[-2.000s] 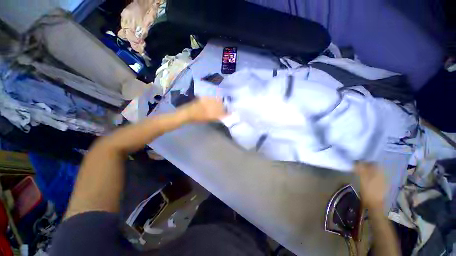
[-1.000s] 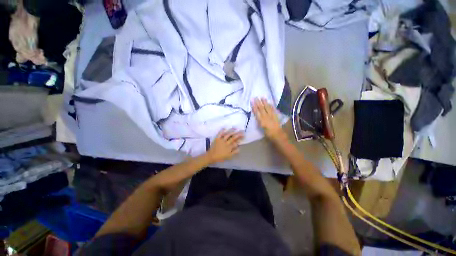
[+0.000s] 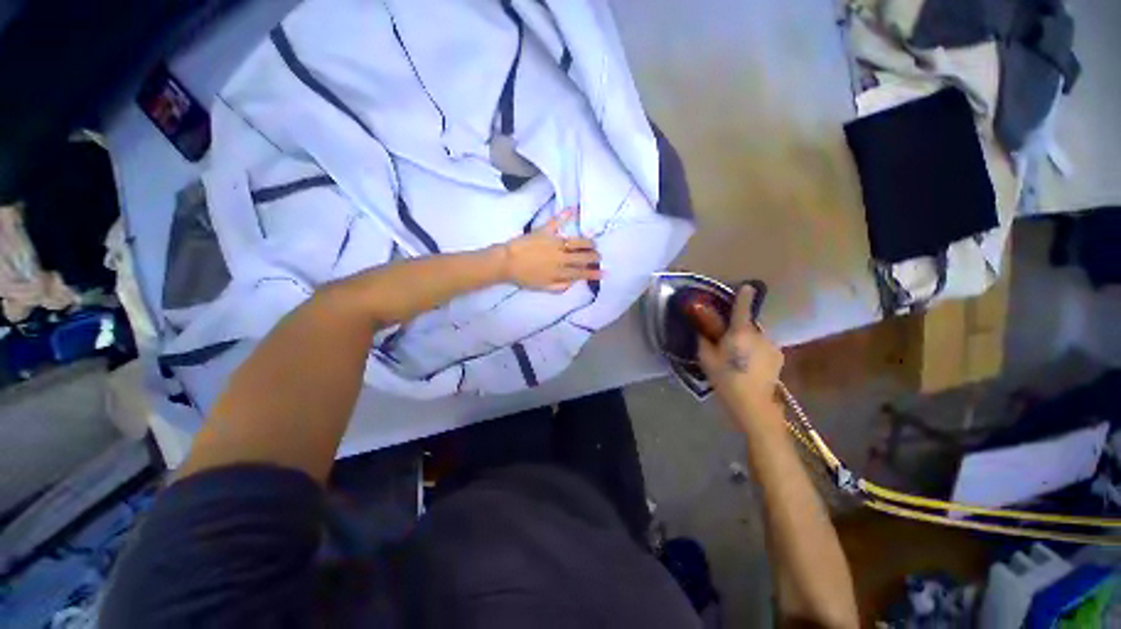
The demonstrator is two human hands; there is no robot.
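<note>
A pale white-blue garment [image 3: 467,184] with dark seam lines and dark grey panels lies rumpled on the table in front of me. My left hand [image 3: 553,256] rests on it near its lower right part, fingers spread, pointing right. My right hand [image 3: 741,356] is closed around the brown handle of the steam iron [image 3: 674,322]. The iron is at the table's front edge, just right of the garment, its pointed plate partly beyond the edge. Whether the plate touches the table cannot be told.
A smartphone [image 3: 175,113] lies at the table's upper left. A black square pad [image 3: 922,175] lies on pale cloth at the right. Yellow hoses [image 3: 934,504] trail right from the iron. The table [image 3: 750,135] has a brownish stained area. A cardboard piece [image 3: 965,326] is below the right edge.
My right hand has left the garment and taken hold of the iron, which is now nearer the garment. My left hand has moved further up onto the cloth. The view has turned.
</note>
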